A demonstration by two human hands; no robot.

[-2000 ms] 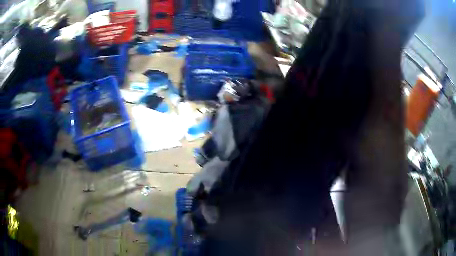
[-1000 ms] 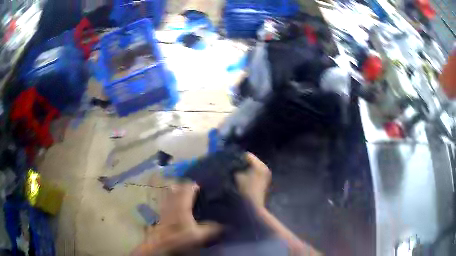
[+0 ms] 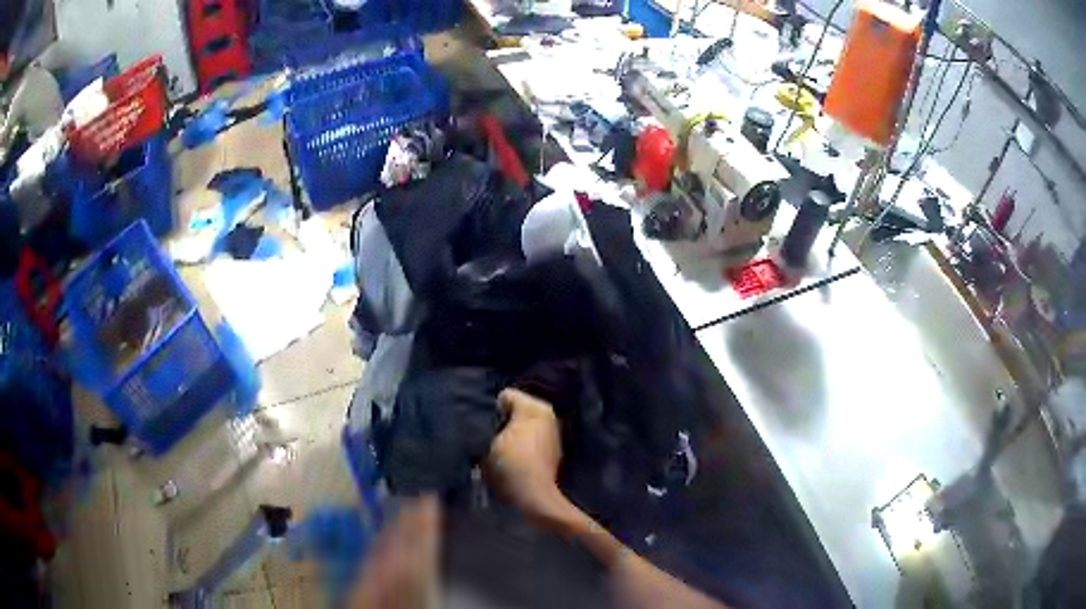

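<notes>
A black garment pile (image 3: 512, 315) lies left of the white table, with grey-white cloth along its left side and a white patch near its top. My right hand (image 3: 528, 446) is closed on a dark garment (image 3: 441, 416) on top of the near part of the pile. My left hand (image 3: 403, 553) is a blurred shape at the bottom edge, partly cut off, beside the dark cloth; its fingers cannot be made out.
The white table (image 3: 822, 393) runs along the right, with a lit lamp area near its front. A second sewing machine (image 3: 726, 179) and a red plastic tray (image 3: 759, 278) stand farther back. Blue crates (image 3: 161, 357) and scraps lie on the floor at left.
The view has swung right, bringing the table and machine into sight. Both hands were on the dark cloth a second ago; my left hand now shows lower, at the bottom edge.
</notes>
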